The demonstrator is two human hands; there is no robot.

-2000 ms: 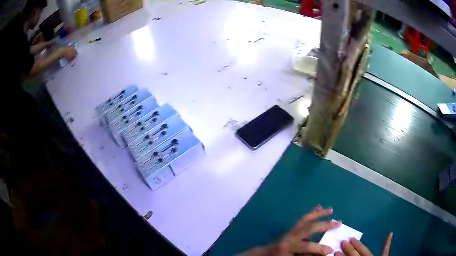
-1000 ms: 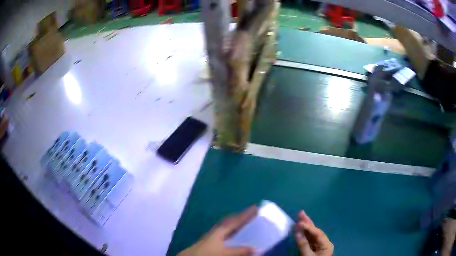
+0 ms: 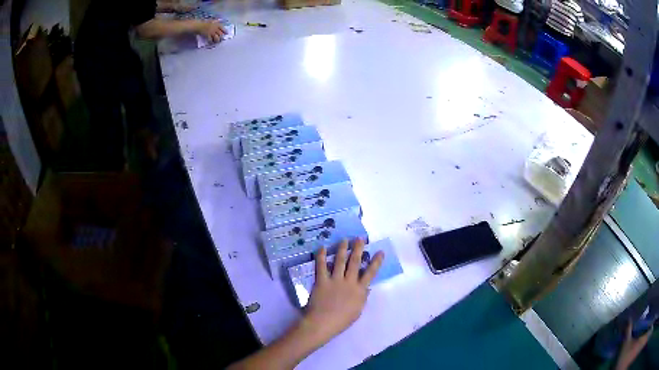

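Note:
My left hand (image 3: pixel 337 297) lies palm down with fingers spread on the nearest retail box (image 3: pixel 388 264), at the near end of a row on the white table. Its thumb cannot be made out. This box is pale blue and white and lies low against the row. The other closed boxes (image 3: pixel 309 233) overlap in a leaning line running away from me, with dark product pictures facing up. My right hand is not in view.
A black smartphone (image 3: pixel 461 246) lies right of the row. A padded metal post (image 3: pixel 578 235) stands at the right, beside a clear plastic item (image 3: pixel 553 168). Another person's hand (image 3: pixel 212 30) is at the table's far left; another hand (image 3: pixel 633 345) is by the conveyor (image 3: pixel 589 300).
The view has swung left to the white table. The box from my hands over the green bench now appears at the row's near end under my left hand. My right hand has left the picture.

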